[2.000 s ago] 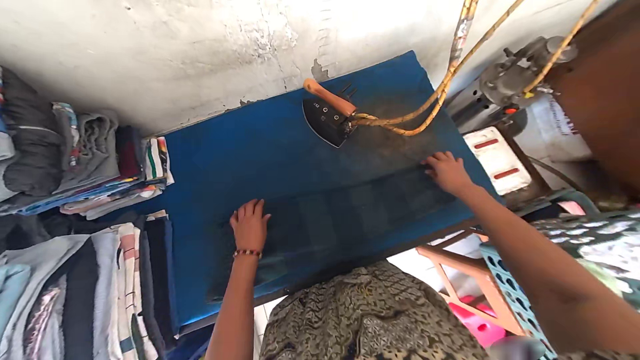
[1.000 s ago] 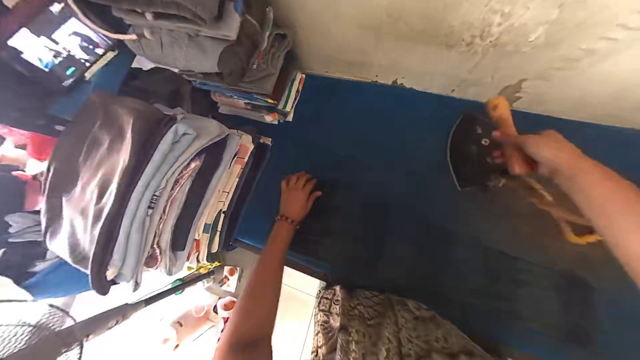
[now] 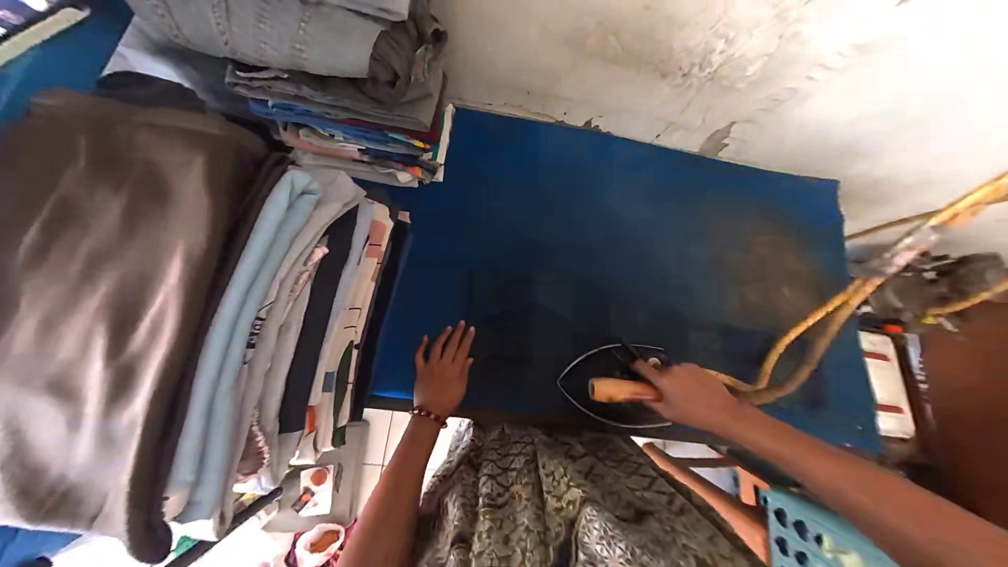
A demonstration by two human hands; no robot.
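A dark cloth (image 3: 528,339) lies flat along the near edge of the blue-covered table (image 3: 614,189). My left hand (image 3: 445,366) rests palm down at the cloth's left end, fingers apart, holding nothing. On the right part of the cloth sits an iron (image 3: 618,358) with its tip pointing left, and my right hand (image 3: 677,394) grips its wooden handle (image 3: 622,390). Yellowish hoses (image 3: 811,323) run from the back of the iron to the upper right. The cloth's exact outline is hard to tell against the dark blue cover.
Stacks of folded clothes (image 3: 346,315) stand close on the left, with more folded garments (image 3: 354,87) behind them. A stained wall (image 3: 669,71) borders the table's far side. Metal equipment (image 3: 945,276) is at the right, and a light blue perforated plastic basket (image 3: 811,528) is at the lower right.
Two seconds ago both hands lay on the cloth and the iron stood near the wall. My right hand took hold of it, and it now sits on the cloth near the front edge. The view has shifted.
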